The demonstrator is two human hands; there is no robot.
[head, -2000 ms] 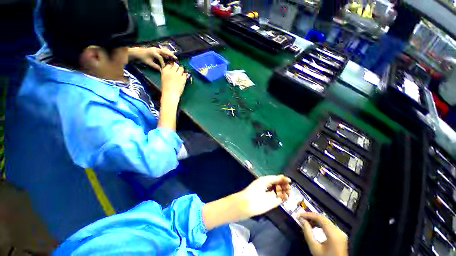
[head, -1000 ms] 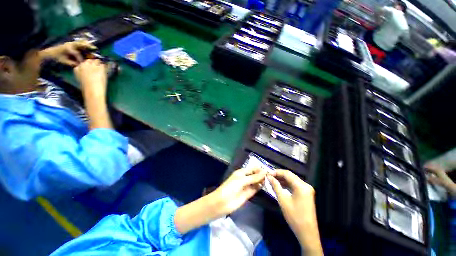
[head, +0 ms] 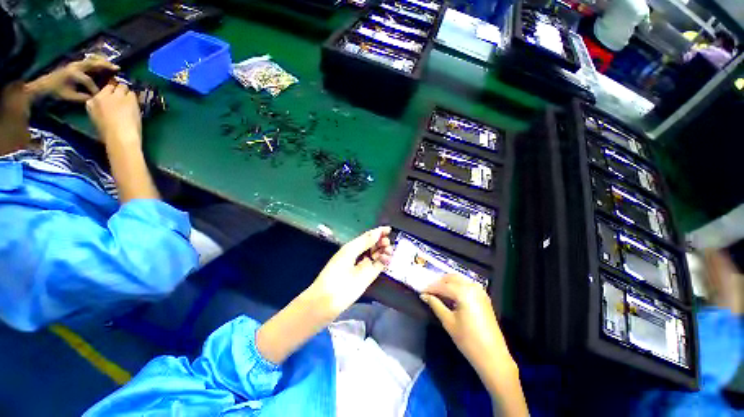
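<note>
A phone unit [head: 414, 265], silvery white with a black border and a small orange mark, lies in the nearest pocket of the black foam tray [head: 395, 213]. My left hand [head: 352, 273] is at its left edge, palm up with the fingers curled; whether small parts lie in it cannot be told. My right hand [head: 463, 308] is over its near edge, thumb and fingertips close together; anything between them is too small to see. Three more phone units lie in the pockets beyond. A pile of small black parts [head: 343, 175] lies on the green mat left of the tray.
Stacked foam trays [head: 548, 244] stand on the right, another stack [head: 367, 85] beyond. A blue bin [head: 204, 61] and a bag of pale pieces [head: 265, 75] lie further left. A neighbour's hands [head: 102, 94] work at the left; another person's blue sleeve [head: 718, 346] shows at the right edge.
My hands were together over the phone unit; now my left hand is drawn off to its left edge and more of the unit shows. The camera view has turned right since the earliest frame.
</note>
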